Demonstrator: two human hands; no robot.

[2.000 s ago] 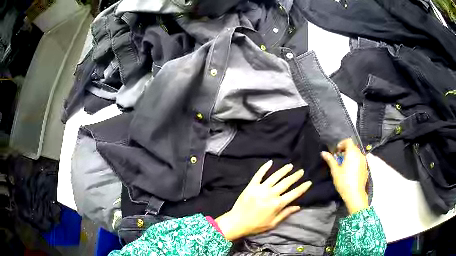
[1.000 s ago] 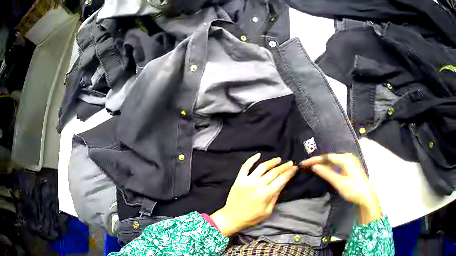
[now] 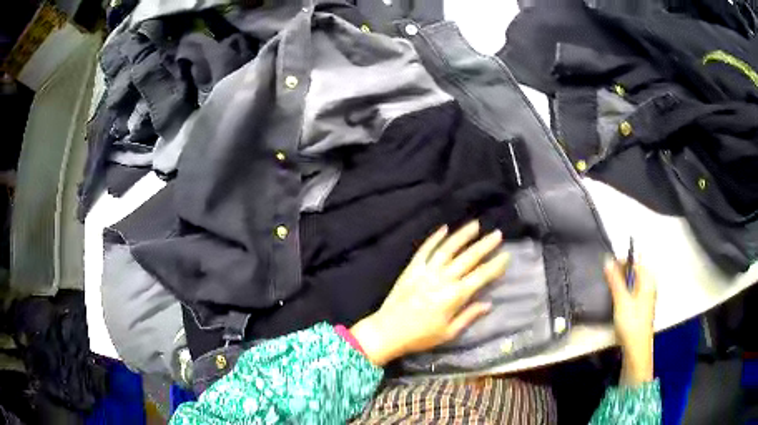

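A grey and black denim garment (image 3: 237,166) lies opened out in front of me, its button placket with brass-coloured buttons left of the middle. My left hand (image 3: 432,290) lies flat with fingers spread across the black panel (image 3: 391,199) and the pale grey cloth near the lower hem. My right hand (image 3: 633,311) is just right of the garment's grey right edge and holds a small dark pointed tool, perhaps thread snips (image 3: 630,256), tip upward. A thin white strip, perhaps a label seen edge-on (image 3: 515,163), shows beside the black panel's right seam.
A heap of grey and black garments (image 3: 158,83) is at the upper left. Another dark garment (image 3: 657,141) with brass buttons and a yellow-green patch lies at right. The white table (image 3: 665,266) has a curved edge. A large grey bin (image 3: 54,183) stands at left.
The garment has shifted up and left in view. My right hand has moved from the white label to beyond the right edge. My left hand has moved slightly and its fingers have spread.
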